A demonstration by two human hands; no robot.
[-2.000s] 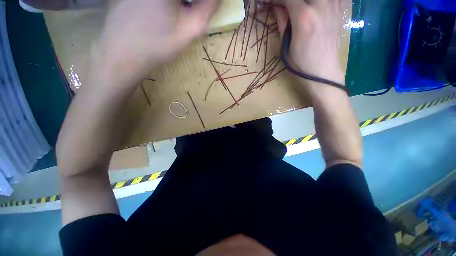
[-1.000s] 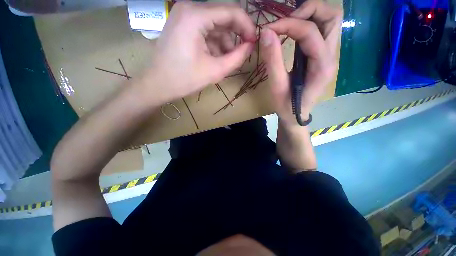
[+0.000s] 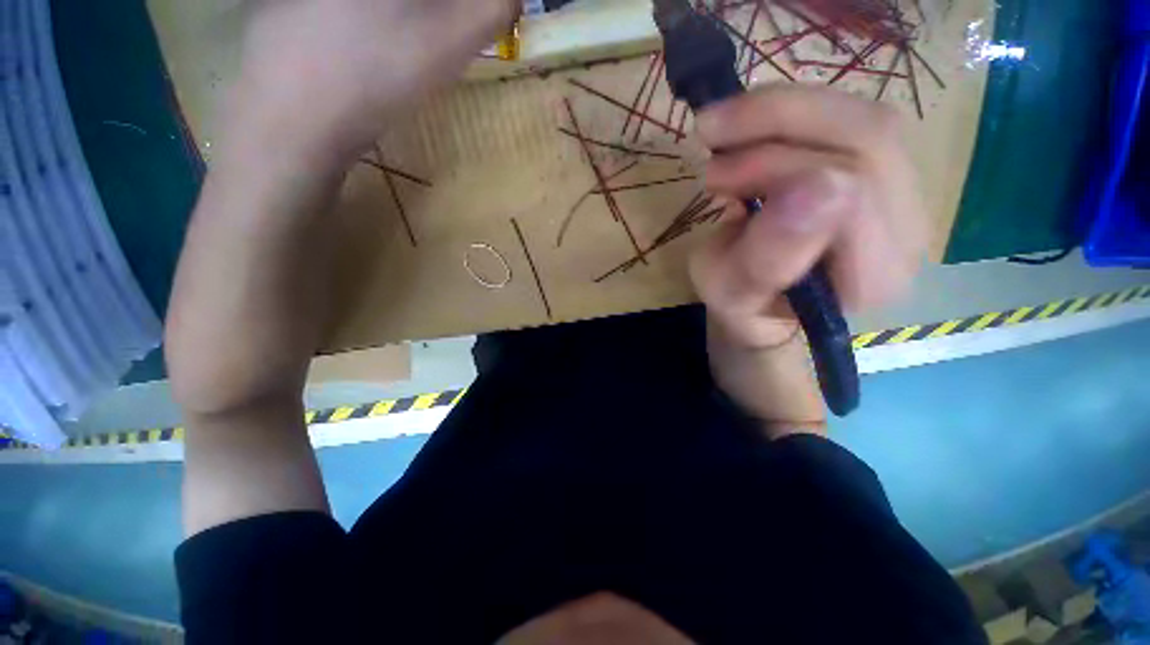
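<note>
My right hand (image 3: 820, 202) holds the black soldering iron (image 3: 700, 61). Its front end points up past the top edge, so the tip is out of view. Its cord end hangs below my hand. My left hand (image 3: 366, 63) is blurred and cut off by the top edge; its fingers are not clearly visible. A small yellow-edged piece (image 3: 508, 40), perhaps the battery's taped edge, shows beside it. The cream-white support block (image 3: 593, 34) lies at the top, partly cut off. Dark-red wires (image 3: 605, 176) lie loose on the brown board (image 3: 441, 284), with a denser bundle (image 3: 870, 25) at top right.
A pale wire ring (image 3: 487, 265) lies near the board's front edge. White stacked trays (image 3: 88, 214) stand at left. Part of the blue bin (image 3: 1122, 189) shows at right on the green bench. Yellow-black tape (image 3: 933, 330) runs below the bench.
My hands have moved apart. My left hand has gone up to the top edge. My right hand now grips the iron pointing upward. The view has shifted, leaving the bin mostly outside.
</note>
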